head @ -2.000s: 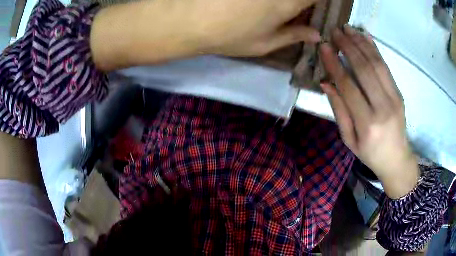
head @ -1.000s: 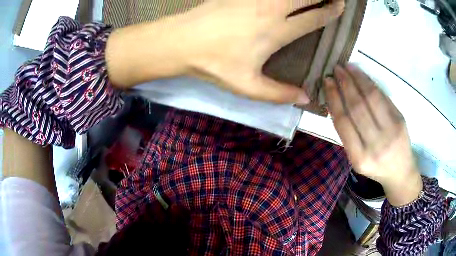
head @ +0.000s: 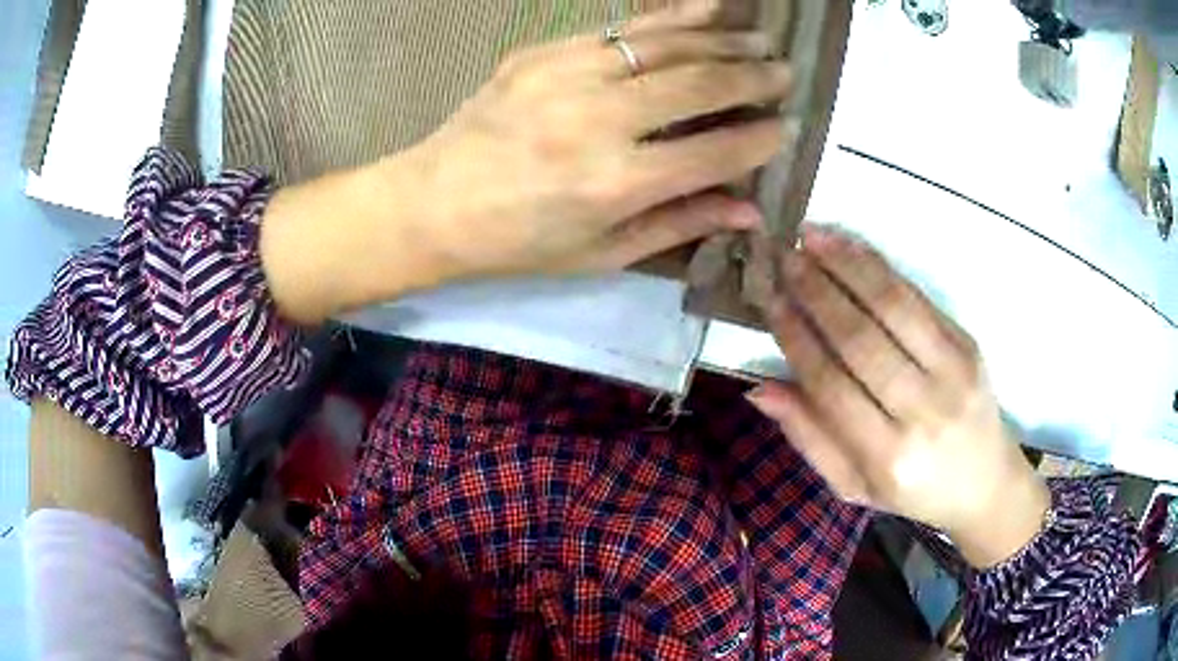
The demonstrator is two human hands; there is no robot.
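Note:
A brown ribbed fabric panel (head: 349,91) lies on the white table, with a narrow brown folded band (head: 807,103) along its right edge. A white backing layer (head: 543,329) shows beneath its near edge, with frayed threads at the corner. My left hand (head: 556,168), with a ring, lies flat on the panel, fingertips on the band. My right hand (head: 891,387) has its fingertips at the near end of the band, beside a small turned-up fold. Whether the right fingers pinch the fabric is hard to tell.
The white table (head: 982,245) has a curved dark line on it. Metal machine parts (head: 1046,58) stand at the top right. A checked apron (head: 556,491) covers the lap below the table edge. Brown fabric (head: 246,594) lies at the lower left.
The panel and both hands have shifted left and down in view. The near end of the band, flat under the left thumb a second ago, now shows a turned-up fold.

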